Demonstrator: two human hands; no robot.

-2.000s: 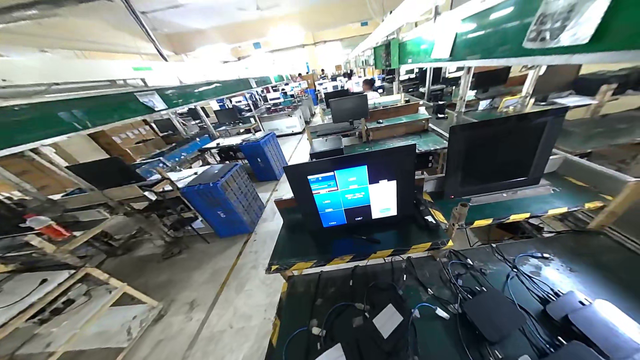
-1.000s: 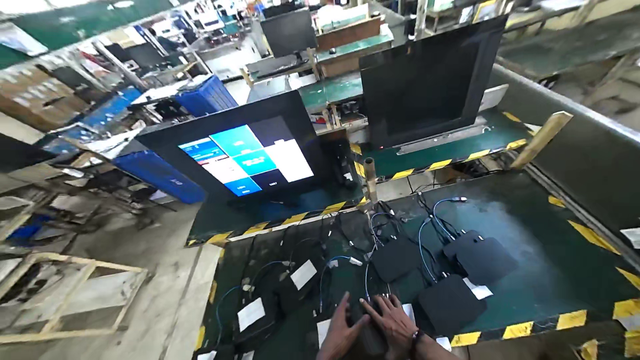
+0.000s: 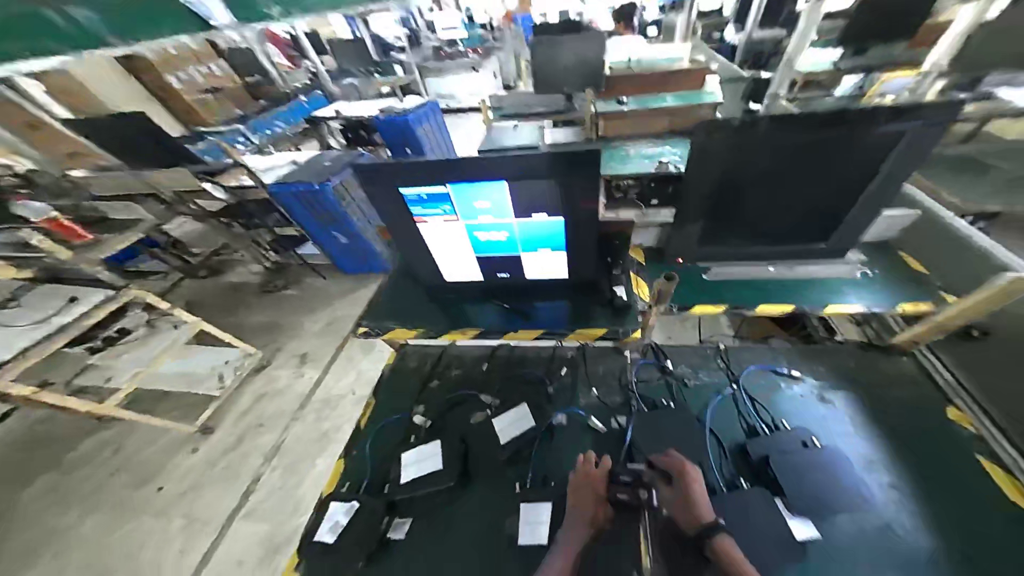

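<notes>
My left hand (image 3: pixel 590 490) and my right hand (image 3: pixel 680 490) come up from the bottom edge, one on each side of a small dark device (image 3: pixel 630 485) whose details are blurred. Fingers of both hands touch its sides. A dark band circles my right wrist. Just behind the device lies a flat black box (image 3: pixel 668 432). More black boxes (image 3: pixel 820 478) with cables rest to the right. Left of my hands, several black units carry white paper pieces (image 3: pixel 422 461), and blue cables (image 3: pixel 570 413) run among them on the dark green bench.
Beyond the bench stand a lit flat screen (image 3: pixel 488 232) and a dark screen (image 3: pixel 792 192). A short pipe post (image 3: pixel 662 292) rises at the bench's far edge. Blue crates (image 3: pixel 332 216) and a wooden frame (image 3: pixel 228 340) stand left on the concrete floor. A wooden bar (image 3: pixel 960 310) slants at the right.
My hands, seen a second ago spread over the bench, now meet at the small dark device. Two seconds ago neither hand was in view. The view has shifted.
</notes>
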